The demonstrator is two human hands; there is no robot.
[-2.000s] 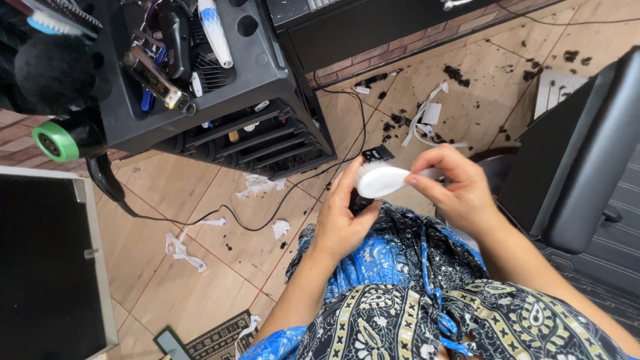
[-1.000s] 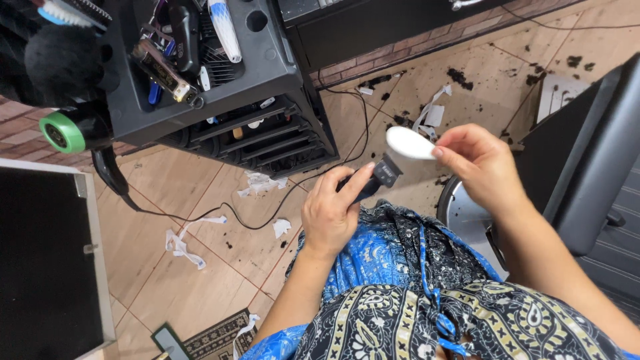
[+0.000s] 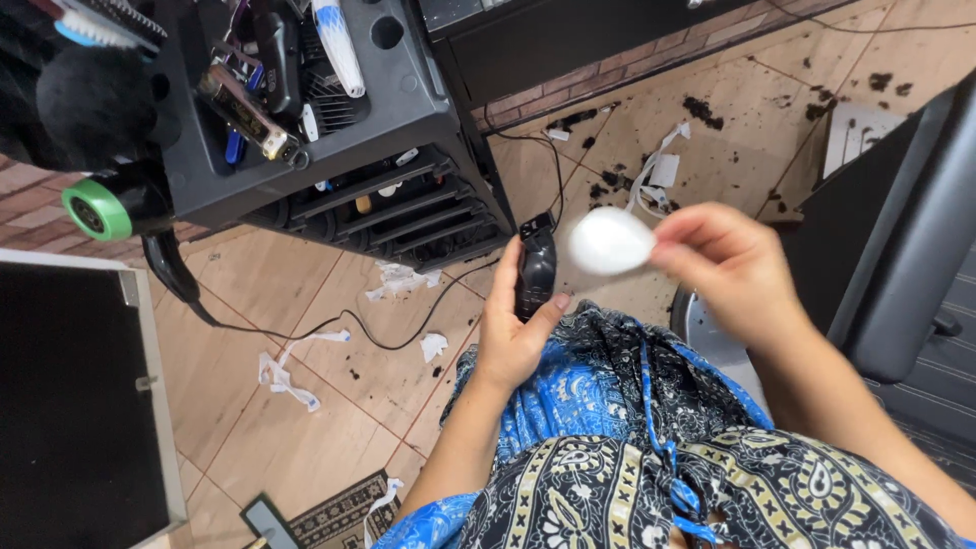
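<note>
My left hand [image 3: 515, 328] holds a black hair clipper [image 3: 537, 273] upright, its blade end pointing away from me and my thumb along its right side. Just right of the clipper, a blurred white oval object [image 3: 610, 241] is pinched between the thumb and fingers of my right hand [image 3: 728, 263]; a gap separates the two. What the white object is, a pad or a brush head, I cannot tell.
A black salon trolley [image 3: 412, 126] with clippers and combs stands at upper left, a green-and-black hair dryer [image 3: 99, 210] beside it. A black chair [image 3: 888, 297] is at right. Cut hair [image 3: 701, 112], paper strips [image 3: 284, 375] and a cable [image 3: 374, 345] lie on the tiles.
The clipper has turned from a slanted pose to upright in my left hand. Two seconds ago the white object was over the clipper; now it is apart from it, to the right.
</note>
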